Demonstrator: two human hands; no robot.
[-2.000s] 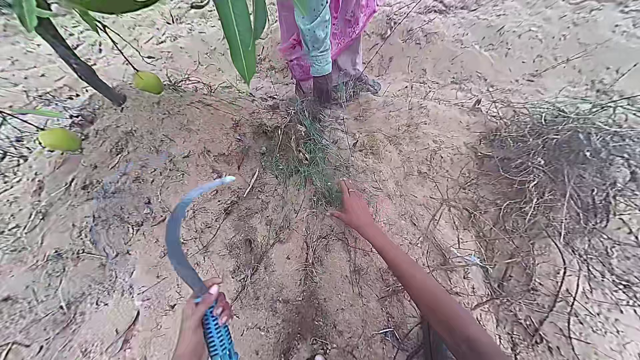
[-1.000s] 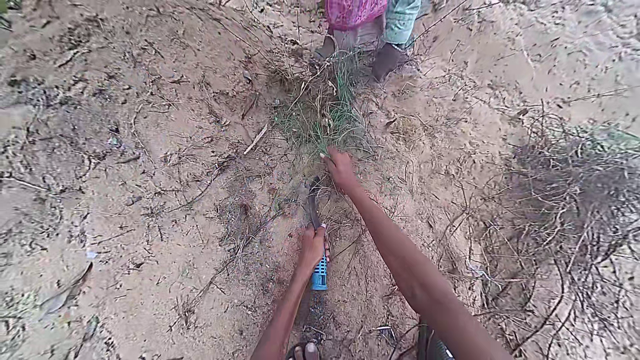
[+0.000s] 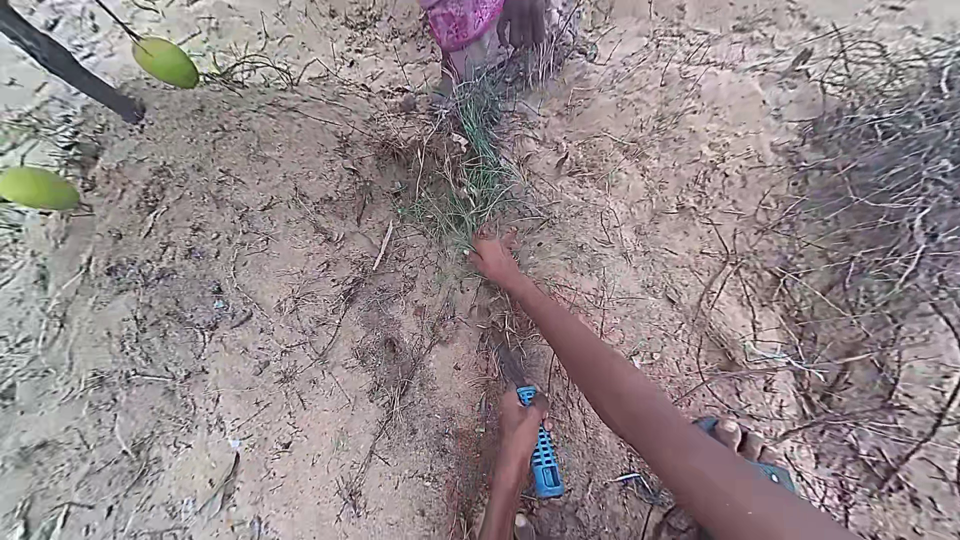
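My left hand [image 3: 521, 420] is closed round the blue plastic handle [image 3: 545, 461] of a sickle, low in the middle of the head view. The dark blade [image 3: 510, 365] points away from me, close to the ground, and its far part is hard to make out. Ahead of it, my right hand [image 3: 493, 259] touches the near base of a tuft of green grass [image 3: 480, 180]. Its fingers are partly lost among the stems, so their grip does not show. Beyond the tuft hangs another person's hand [image 3: 523, 22].
Dry, tangled brush [image 3: 892, 172] lies at the right. Green fruits [image 3: 166, 63] hang near a slanting thin trunk [image 3: 71, 64] at upper left. The other person's pink cloth [image 3: 463, 22] is at the top. My sandalled foot [image 3: 750, 450] stands at lower right, on sandy soil with twigs.
Two seconds ago the sickle was held out at the left; my left hand has brought it rightward to the ground below my right hand. My right hand remains by the grass.
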